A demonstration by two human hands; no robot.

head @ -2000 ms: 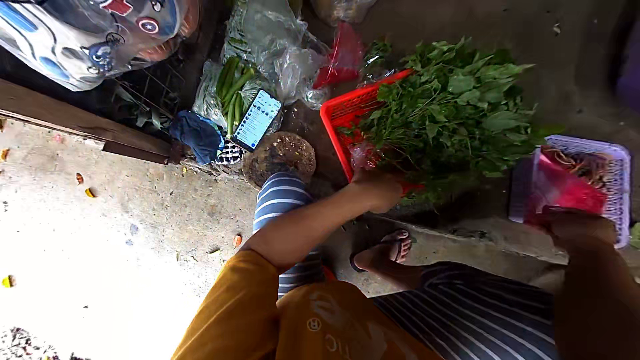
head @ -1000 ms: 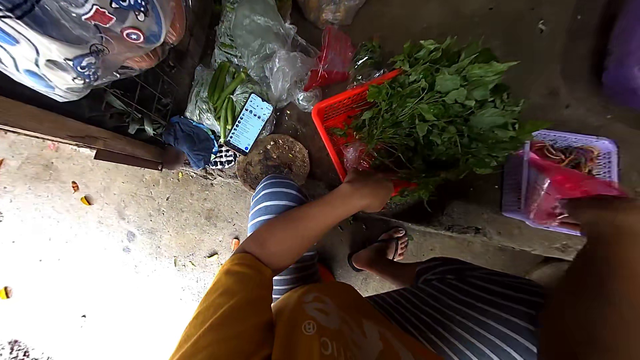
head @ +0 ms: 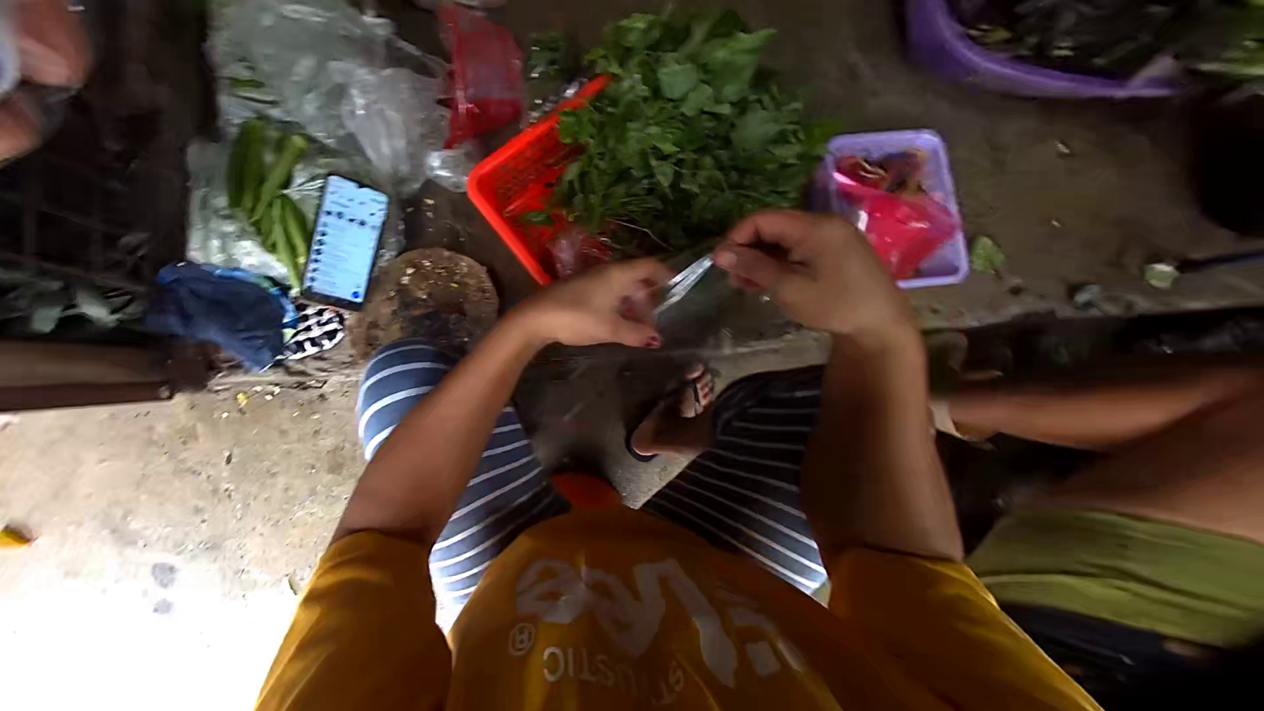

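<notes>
A small clear plastic strip or bag (head: 686, 283), blurred, stretches between my two hands just in front of the greens. My left hand (head: 597, 301) has its fingers at the lower end of it. The other end is pinched between thumb and finger of my right hand (head: 815, 267). A big heap of leafy greens (head: 691, 128) fills a red plastic basket (head: 509, 168) and spills over its right side. Right of it is a small lilac plastic basket (head: 953, 197) with a pink plastic bag (head: 904, 227) and some small reddish items inside.
Long green vegetables (head: 269, 193) lie on clear plastic bags (head: 326, 79), beside a lit smartphone (head: 346, 240) and a round wooden block (head: 430, 296). A purple tub (head: 1047, 74) stands at upper right. Another person's arm (head: 1106, 400) reaches in from the right.
My right hand has moved left from the lilac basket, and my left hand has left the red basket's edge. They now meet over the clear plastic. The other person's arm has come into view.
</notes>
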